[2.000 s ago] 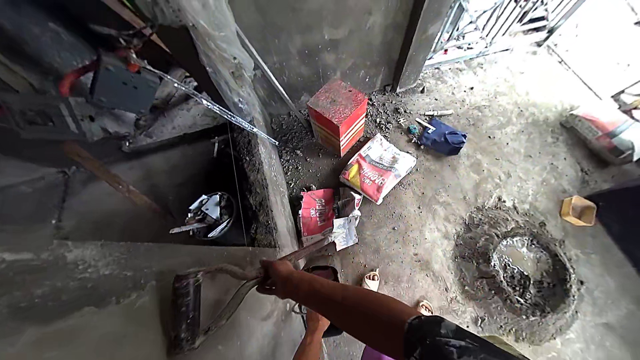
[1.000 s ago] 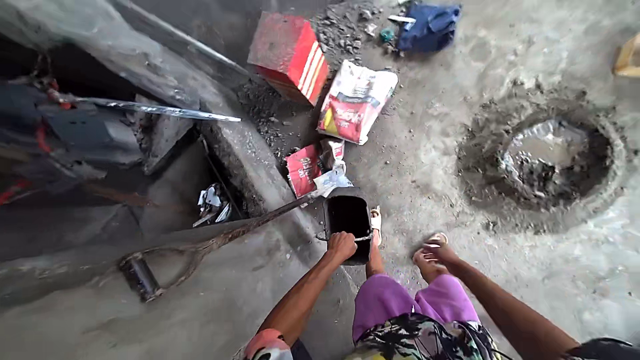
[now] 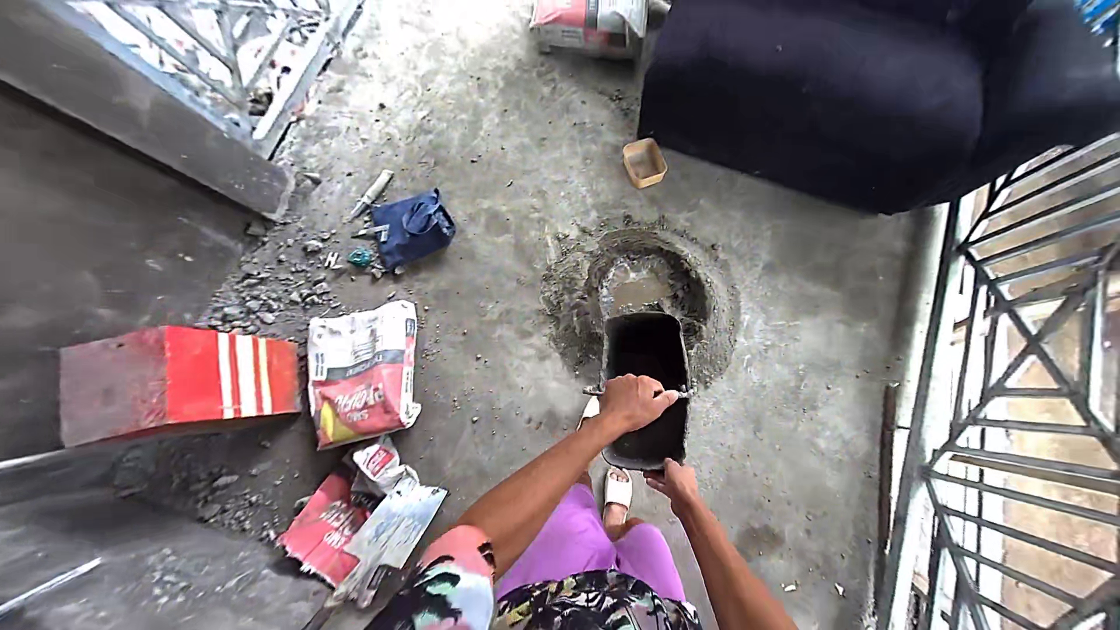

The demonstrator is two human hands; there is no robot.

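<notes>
My left hand (image 3: 637, 404) is closed around the crossbar handle of a dark rectangular bucket (image 3: 646, 442). At the bucket's near rim is my right hand (image 3: 674, 483), gripping the edge. The bucket's far end overlaps the near side of a ring of wet mortar (image 3: 713, 289) on the concrete floor, with murky water (image 3: 637, 287) pooled in its middle. Inside, the bucket looks dark, and its contents cannot be made out. A shovel (image 3: 398, 525) lies by the torn cement bag (image 3: 328, 529) at lower left, its handle mostly out of view.
A red box (image 3: 232, 372) and a cement bag (image 3: 363, 372) stand at left, near rubble (image 3: 271, 289) and a blue bag (image 3: 416, 229). Beyond the ring are a small tan tub (image 3: 645, 164), a dark sofa-like object (image 3: 814, 96) and another bag (image 3: 588, 24). Metal grilles (image 3: 1032, 394) border the right.
The bucket has moved from beside the shovel to the mortar ring, carried by my left hand. My right hand has come to its near rim. The view has turned strongly.
</notes>
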